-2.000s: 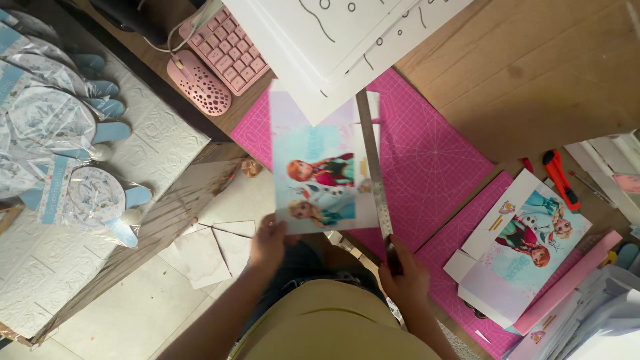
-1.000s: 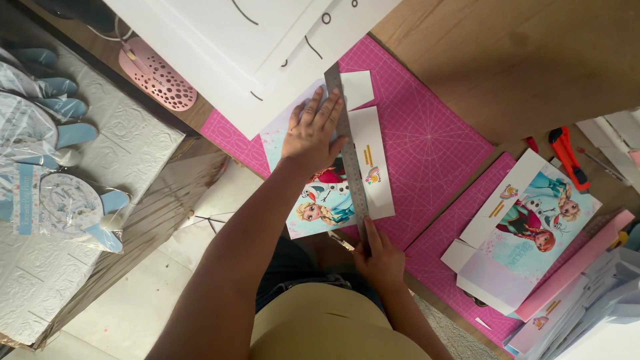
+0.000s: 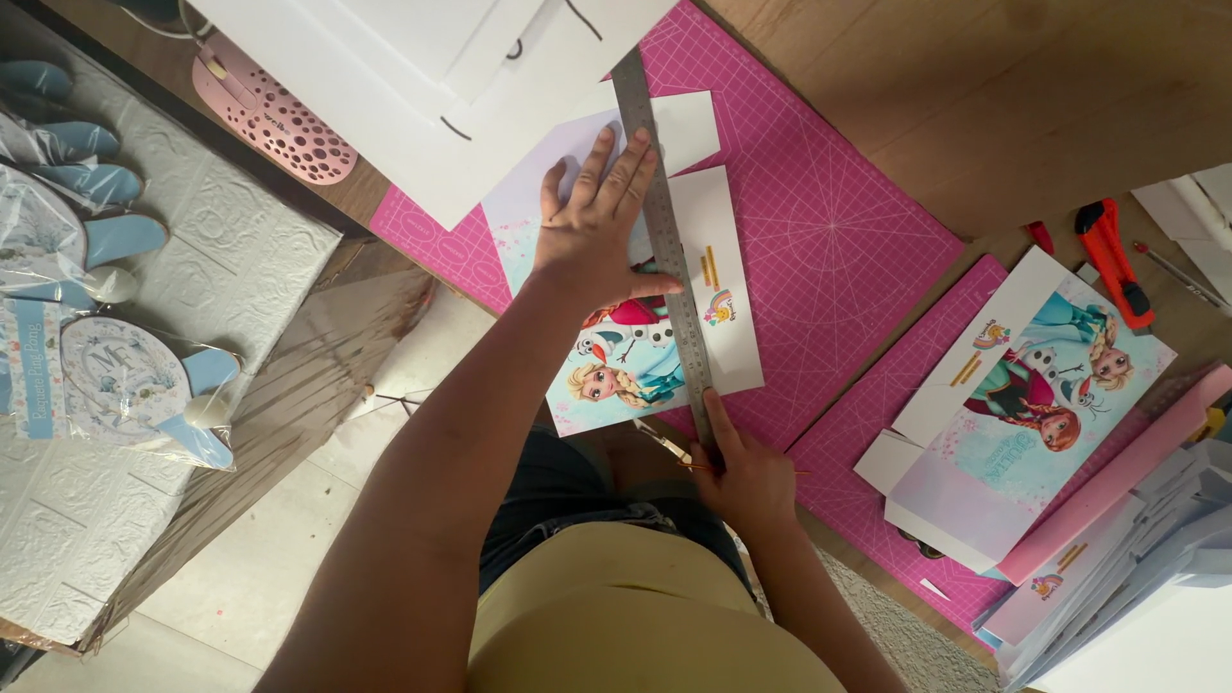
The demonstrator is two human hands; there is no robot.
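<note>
A printed card sheet with cartoon figures (image 3: pixel 616 375) lies on the pink cutting mat (image 3: pixel 837 221), a steel ruler (image 3: pixel 671 231) lengthwise across it. My left hand (image 3: pixel 597 221) rests flat, fingers spread, on the sheet and along the ruler's left edge, its thumb on the ruler. At the ruler's near end, my right hand (image 3: pixel 746 472) has a finger on the metal and its other fingers curled around a scissors-like tool (image 3: pixel 664 445), which is partly hidden. White flaps of the sheet show right of the ruler.
White papers (image 3: pixel 433 77) overhang the sheet's far end. A pink mouse (image 3: pixel 274 120) sits at upper left. To the right are another printed sheet (image 3: pixel 1039 395), a red utility knife (image 3: pixel 1115 260) and stacked folded card (image 3: pixel 1136 558). Bagged paddles (image 3: pixel 125 375) lie on a textured white surface at left.
Two seconds ago my left hand held the sheet by its near left corner; now it presses on the sheet beside the ruler. The ruler has come to lie across the sheet.
</note>
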